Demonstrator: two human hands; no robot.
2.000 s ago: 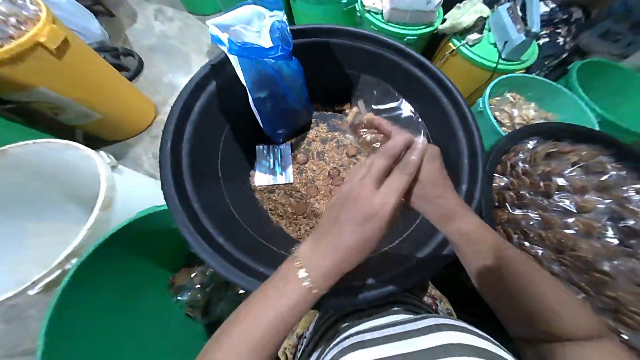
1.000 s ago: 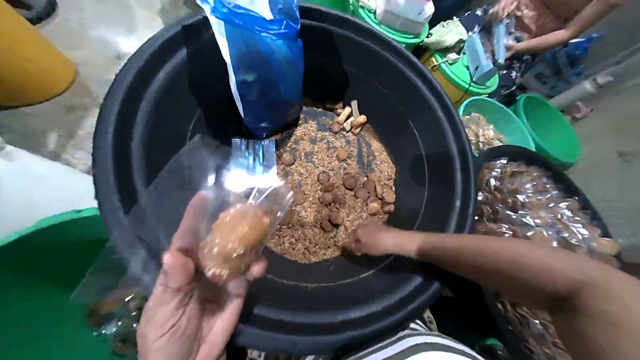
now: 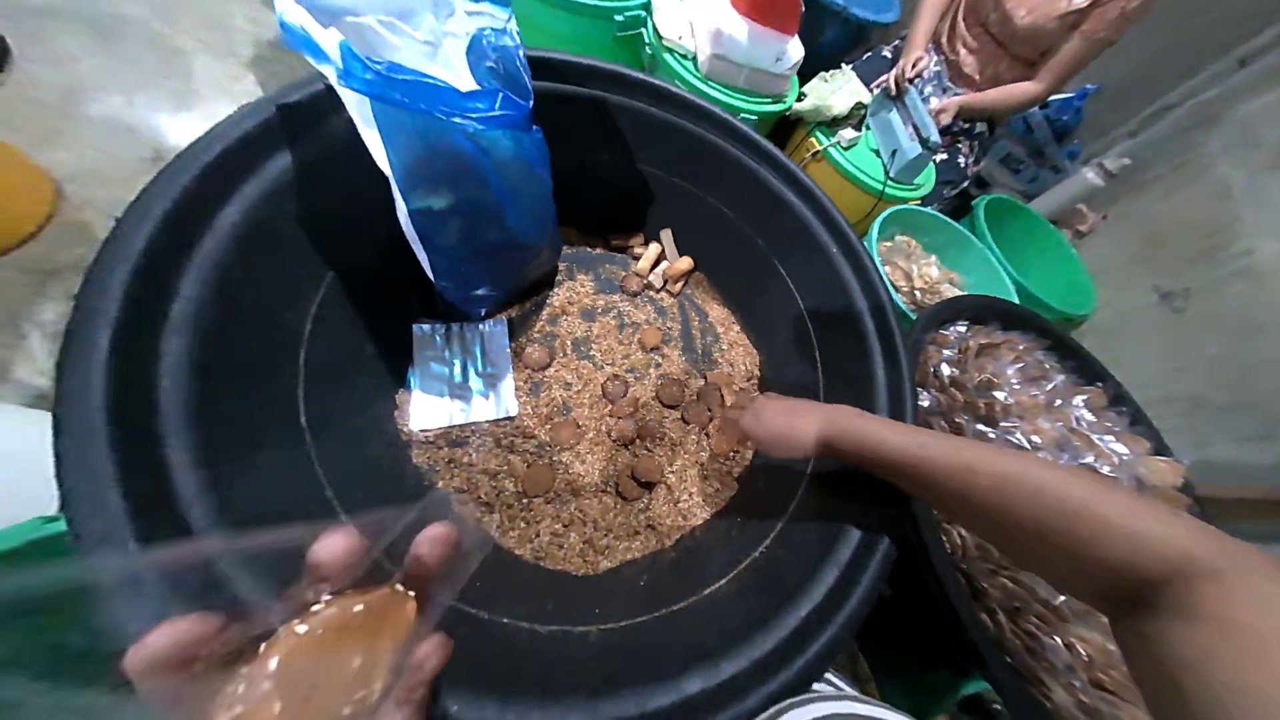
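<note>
My left hand (image 3: 300, 620) holds a clear plastic bag (image 3: 250, 540) with a brown, seed-dotted biscuit (image 3: 330, 650) in it, over the near left side of a wide black tub (image 3: 560, 655). Down in the tub my right hand (image 3: 785, 425) reaches to the right edge of a heap of loose brown bits (image 3: 600, 520); its fingertips are by small round brown pieces (image 3: 670, 391), and whether they grip one is unclear. Short pale sticks (image 3: 665, 262) lie at the heap's far side. A silvery foil square (image 3: 462, 373) rests at its left, below a blue and white plastic bag (image 3: 460, 180).
At the right stands a black tub of wrapped brown goods (image 3: 1030, 400), touching my right forearm's path. Green basins (image 3: 1035, 260) and lidded buckets (image 3: 860, 165) stand beyond. A person (image 3: 1030, 50) at the back right handles a grey-blue device (image 3: 900, 130).
Two seconds ago my hands were together over the tub's right side; now they are apart. Since one second ago my left hand has moved lower, still with the bagged biscuit. The view has shifted.
</note>
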